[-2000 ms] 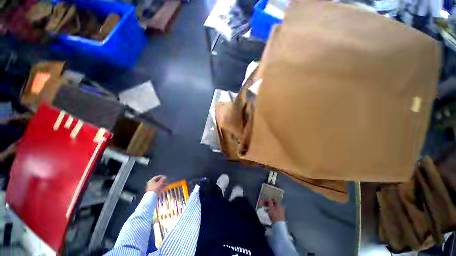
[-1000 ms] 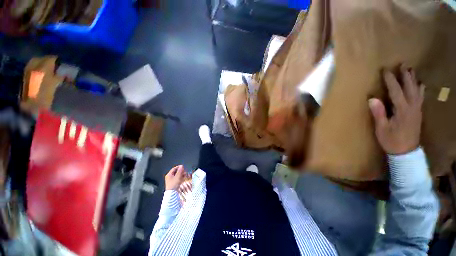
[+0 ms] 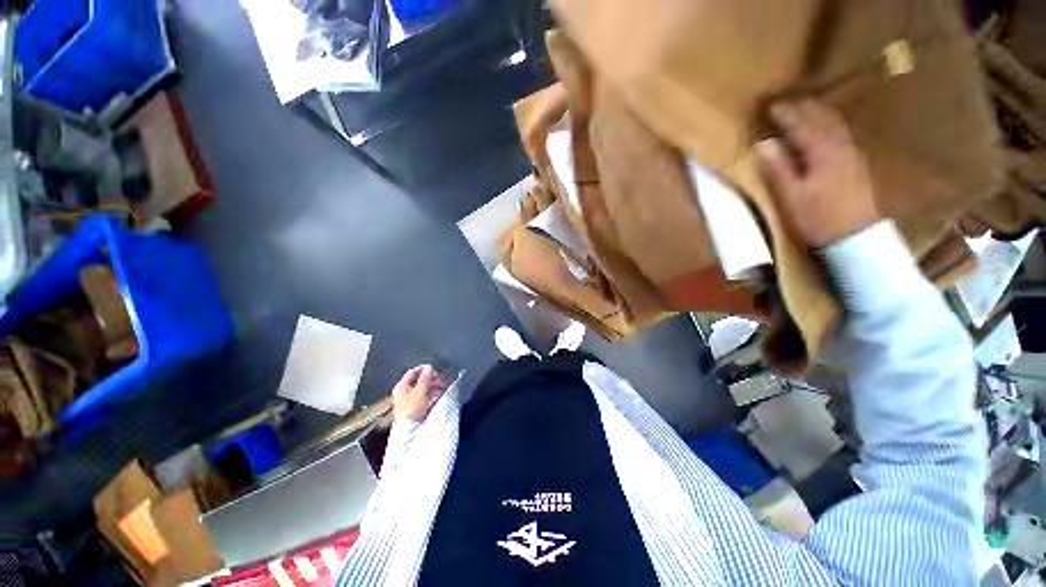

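A heap of brown bag bodies (image 3: 688, 103) fills the upper right, with folded edges, dark gaps inside and white sheets showing between layers. A small pale tag sits on the top piece. My right hand (image 3: 820, 172) is on the top bag body, its fingers curled against the brown material near an open edge. What lies under the heap is mostly hidden. My left hand (image 3: 416, 392) is small and blurred beside my body at lower centre-left, away from the heap, with its fingers bent. Nothing shows clearly in it.
Blue bins (image 3: 172, 310) stand at left, one holding brown pieces. A white sheet (image 3: 326, 365) lies on the grey floor. An opened carton (image 3: 161, 527) and a red panel (image 3: 304, 564) are at lower left. A table (image 3: 344, 52) stands at top; cluttered items lie at right.
The view has turned, so the floor sheet, carton and red panel sit lower. My right hand went from low beside my body onto the brown heap, first spread flat, now with fingers curled.
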